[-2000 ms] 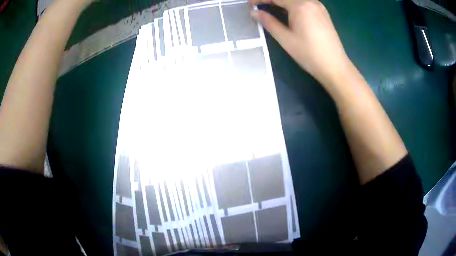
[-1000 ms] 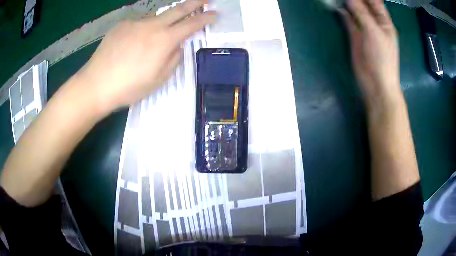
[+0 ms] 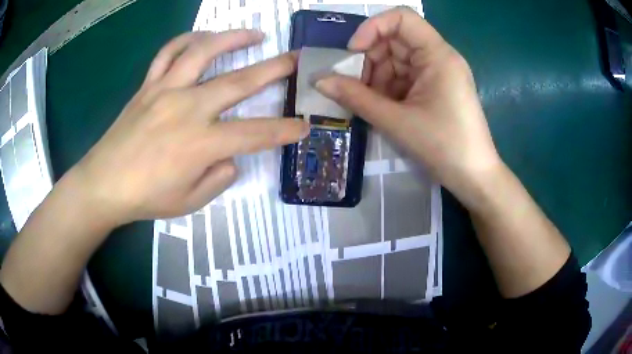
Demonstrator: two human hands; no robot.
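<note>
A part-built phone (image 3: 287,159) lies face up and open on the fanned liner sheets (image 3: 353,276). A grey sticker (image 3: 315,66) covers the recess above the silvery, blue and brown circuit board (image 3: 322,166). A short yellow-orange flex cable (image 3: 331,123) shows at the board's top edge. My right hand (image 3: 423,104) is over the phone's upper right, its thumb on the sticker, beside a small white flap at the sticker's upper right. Whether the fingers pinch the flap is unclear. My left hand (image 3: 166,131) is spread, two fingertips touching the phone's left edge and holding nothing.
More liner sheets with grey rectangles (image 3: 28,131) lie at the far left. A dark slab (image 3: 612,52) is at the upper right on the green surface (image 3: 527,90). A pale curved strip (image 3: 76,21) crosses the upper left. A clear plastic piece (image 3: 613,259) is at the right edge.
The phone has appeared on the sheets since the oldest frame and sits higher than a second ago. A grey sticker now covers its recess. Both hands have come to the phone.
</note>
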